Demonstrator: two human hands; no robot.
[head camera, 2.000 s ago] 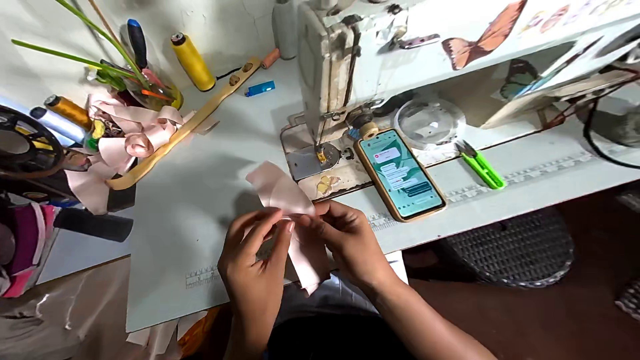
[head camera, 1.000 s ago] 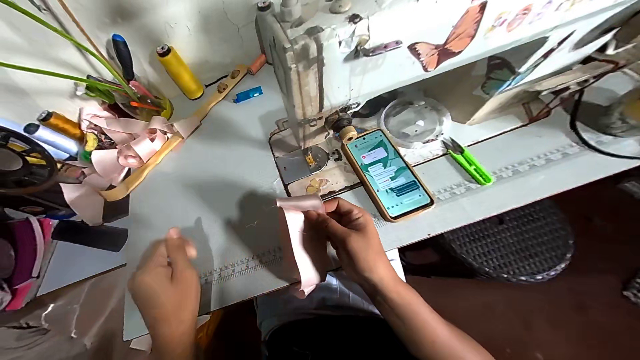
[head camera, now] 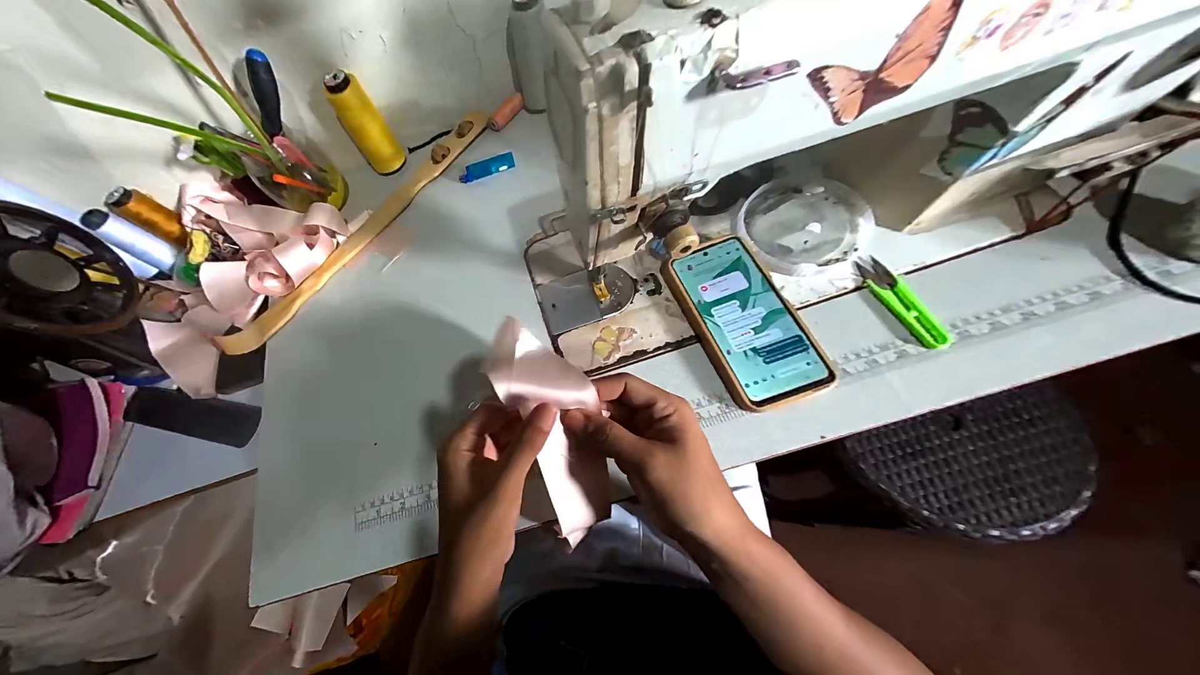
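Between my two hands, at the front edge of the sewing table, is a folded strip of pale pink satin fabric (head camera: 572, 478). My left hand (head camera: 492, 455) pinches it near its middle from the left side. From the right, my right hand (head camera: 647, 441) grips it with thumb and fingers. One end of the strip points up toward the machine, the other hangs over the table edge. Just beyond stands a white sewing machine (head camera: 572, 122), its needle area and metal plate (head camera: 586, 298) behind the fabric. A phone with a lit screen (head camera: 755, 323) lies right of my hands.
Green-handled thread snips (head camera: 905, 305) and a round clear plastic dish (head camera: 806, 225) lie beyond the phone. At left are pink fabric strips (head camera: 272, 234), a curved wooden piece (head camera: 375, 225), a yellow thread cone (head camera: 366, 122), a blue lighter (head camera: 487, 167) and a black handwheel (head camera: 56, 272).
One second ago my left hand was off the fabric, blurred over the table at left; now it is back on the strip beside my right hand. My right hand has kept its hold.
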